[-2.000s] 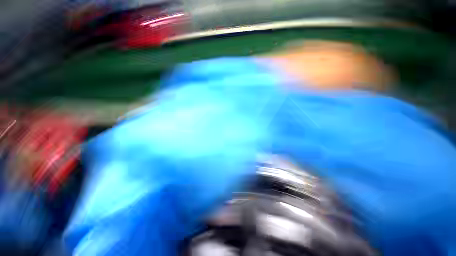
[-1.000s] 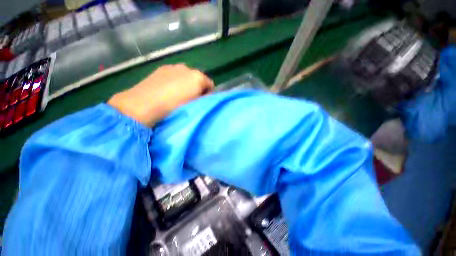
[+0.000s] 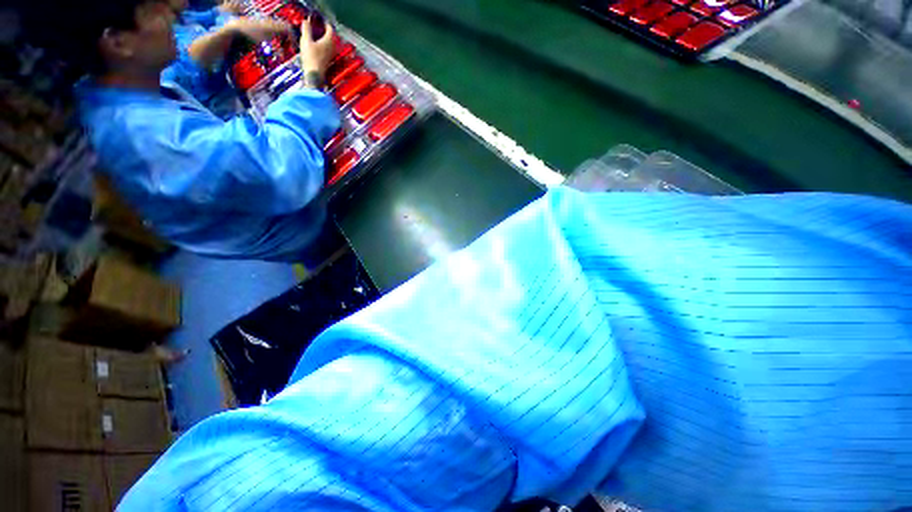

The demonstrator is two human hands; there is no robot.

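My blue striped sleeves fill the lower and right part of the head view. Neither of my hands shows; both are hidden behind the sleeves or out of the picture. A clear plastic tray shows its rounded edges just beyond my sleeve, on the dark green belt. A small piece of dark and shiny material shows below the sleeve at the bottom edge, too little to name.
A co-worker at upper left holds a dark object over a clear tray with red phones. A black cover tray with red covers lies at the top. A black-lined carton and brown cartons stand at left.
The view has swung left to the co-worker and cartons. The hand seen one second ago no longer shows, and the trays of phones at the bottom are now almost wholly hidden.
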